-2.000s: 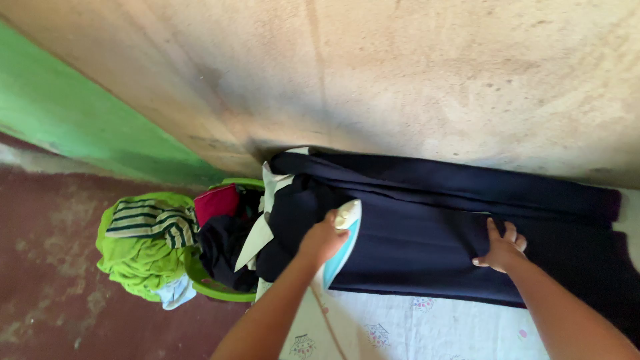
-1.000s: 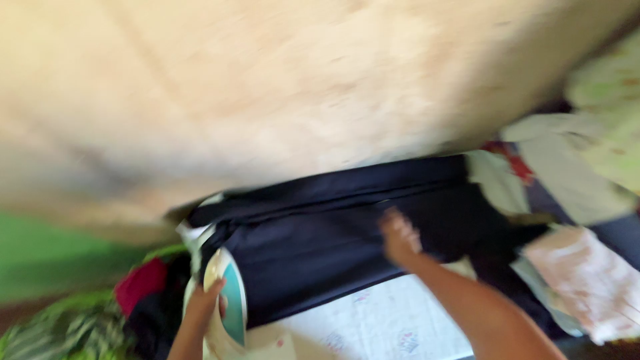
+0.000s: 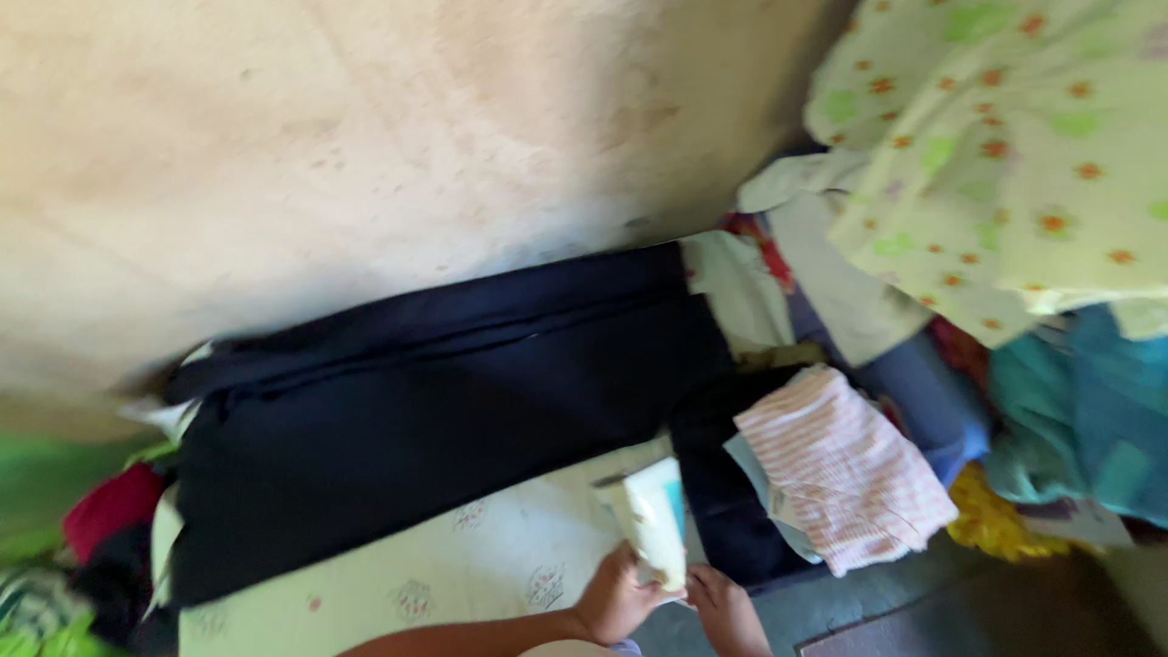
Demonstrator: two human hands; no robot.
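My left hand (image 3: 620, 598) is closed around a white and teal clothes iron (image 3: 655, 525), which is tipped up at the near edge of the ironing surface, blurred. Close beside it, my right hand (image 3: 727, 611) has its fingers at the back end of the iron; what they hold is hidden. Dark trousers or a similar dark garment (image 3: 438, 401) lie stretched lengthwise along the wall, beyond both hands. Under them is a pale cloth (image 3: 383, 584) with a small printed pattern.
To the right, a folded pink-striped cloth (image 3: 849, 474) lies on dark fabric (image 3: 716, 493). Beyond are piled clothes and a hanging flowered cloth (image 3: 1013, 164). Red (image 3: 114, 511) and green laundry (image 3: 55, 620) sits at far left. The wall (image 3: 383, 155) borders the back.
The iron has left the dark garment's left end and is now at the near edge, farther right. My right hand has come off the garment to beside the iron. The view has swung right.
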